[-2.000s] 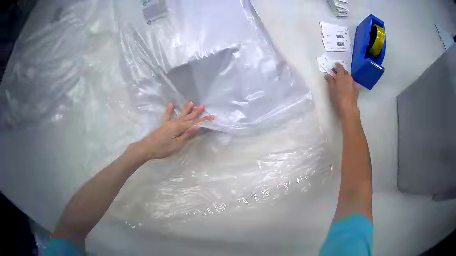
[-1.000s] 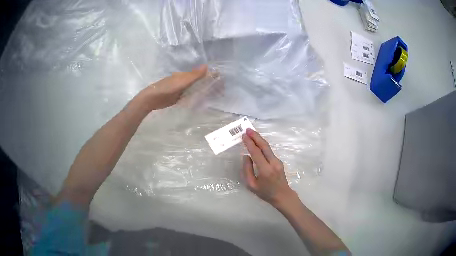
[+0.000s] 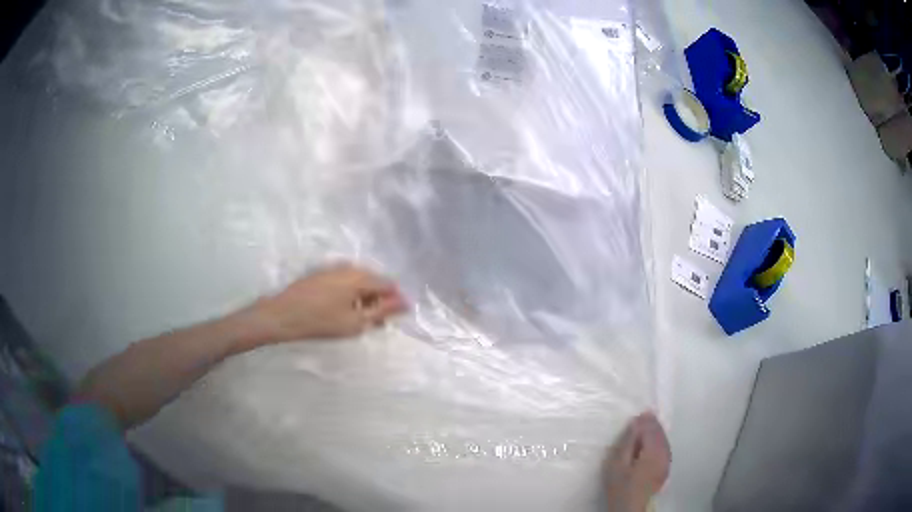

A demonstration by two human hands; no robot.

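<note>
A large clear poly bag lies wrinkled around a pale grey-white product; its near part is flat on the table. My left hand, slightly blurred, is at the bag's near left part with its fingers pinched on the plastic. My right hand, cut off at the bottom edge, grips the bag's near right corner, and the plastic is drawn towards it. Grey print shows through at the far end. A small white barcode label shows beside it. No label is visible in my right hand.
Right of the bag are a blue tape dispenser, loose barcode labels, a white label bundle, a blue tape roll and a second blue dispenser. A grey standing product is at the lower right.
My right hand no longer holds the label it carried one second ago and now grips the bag corner. My left hand is lower in view. The view shows more of the table's far side.
</note>
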